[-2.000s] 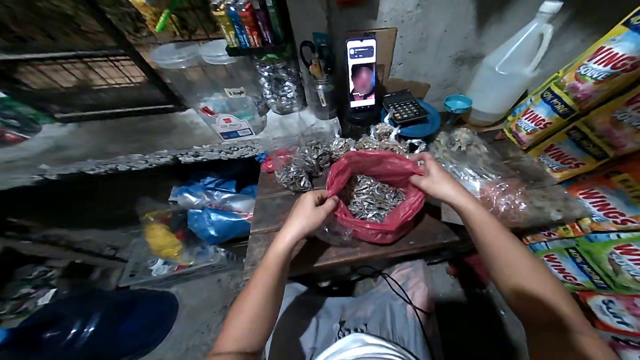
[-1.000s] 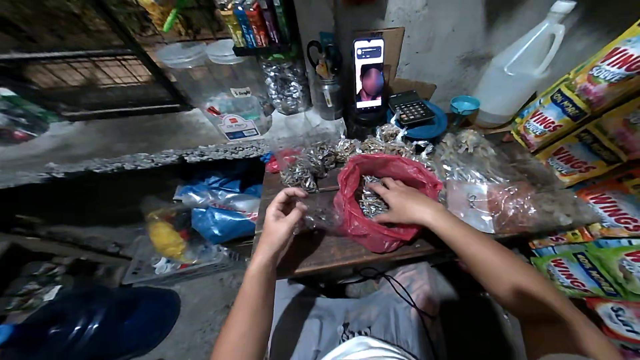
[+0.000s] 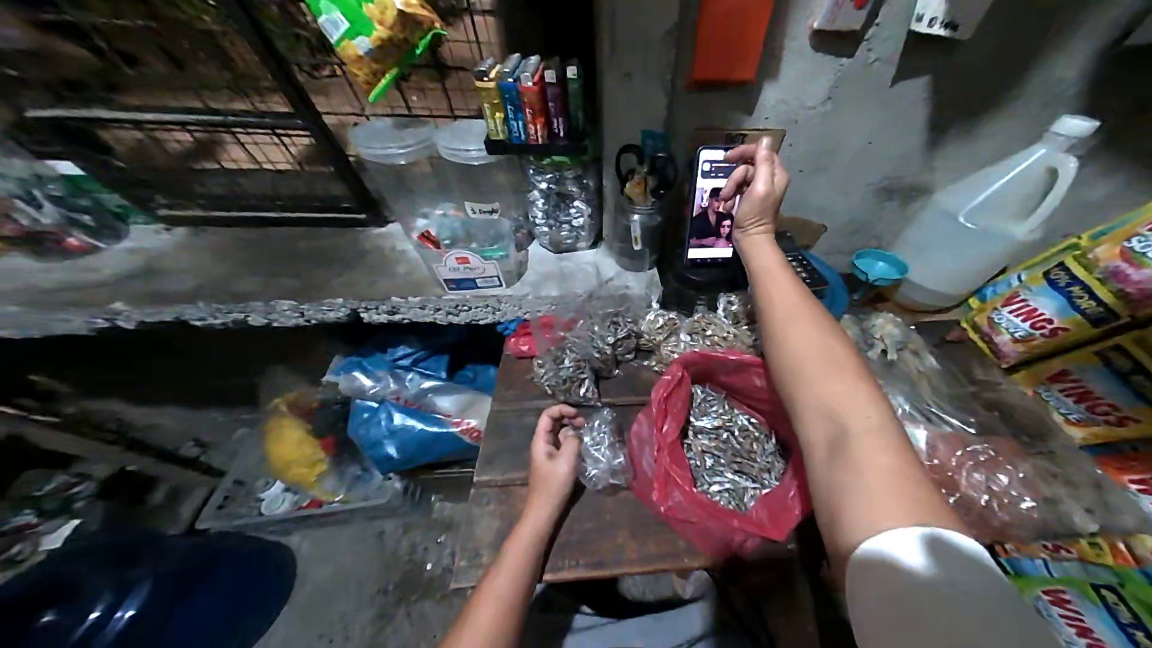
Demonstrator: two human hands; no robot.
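Note:
My right hand (image 3: 759,193) is raised at the screen of a smartphone (image 3: 711,211) that stands upright against the wall; its fingers are partly bent and grip nothing. My left hand (image 3: 555,450) rests low over the wooden table (image 3: 612,533), fingers curled beside a crumpled clear plastic bag (image 3: 605,450); whether it pinches the bag I cannot tell. Between my arms a red plastic bag (image 3: 661,432) stands open, holding many small dried fish (image 3: 731,448). Behind it lie several clear bags of dried fish (image 3: 693,333).
Clear lidded jars (image 3: 468,216), a jar with scissors (image 3: 637,236) and a rack of lighters (image 3: 535,103) stand along the concrete ledge (image 3: 270,270). At right are a white jug (image 3: 981,216), a teal cup (image 3: 879,268) and detergent packets (image 3: 1044,310). Blue bags (image 3: 396,418) lie below left.
My right hand has left the dried fish in the red bag and moved up to the phone. Two seconds ago both hands held that bag's rim. The view has shifted.

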